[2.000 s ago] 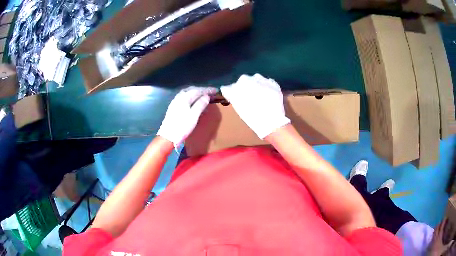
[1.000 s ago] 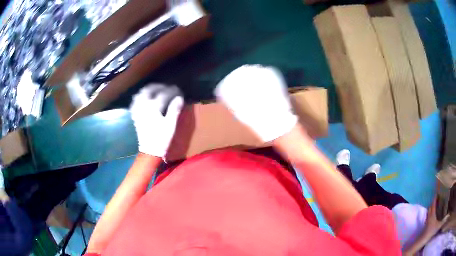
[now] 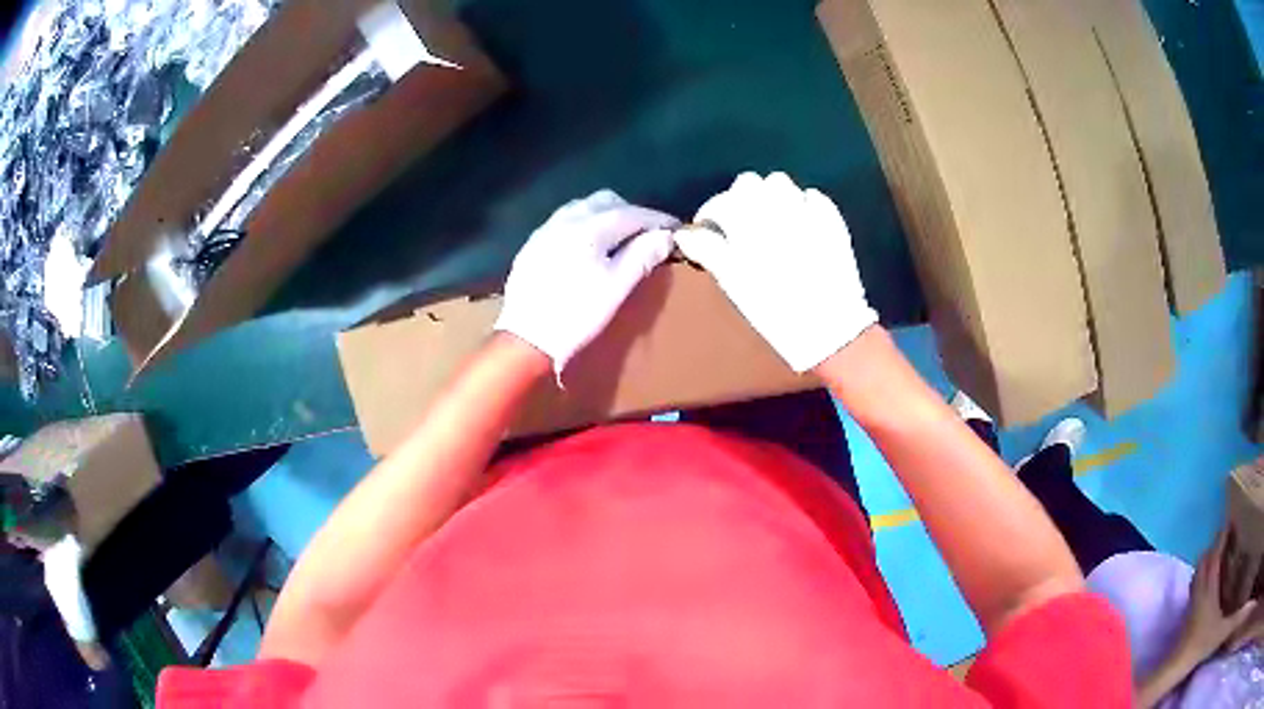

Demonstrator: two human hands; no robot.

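Observation:
A long brown carton lies across the bench's near edge, against the red shirt. Its lid is down over the top as far as I can see, with a small dark notch near its left end. My left hand, in a white knit glove, is on the carton's upper edge near the middle, fingers bent over the edge. My right hand, gloved too, is on the same edge just to the right. The fingertips of both hands meet at the edge and pinch there. The tab under the fingers is hidden.
An open carton with a shiny bagged product lies at upper left. Beyond it is a heap of silvery bags. Closed cartons stand side by side at right. People's hands show at both lower corners.
Both hands were apart on the carton a second ago and are now together near its middle. The view has shifted, and the carton's left end now shows.

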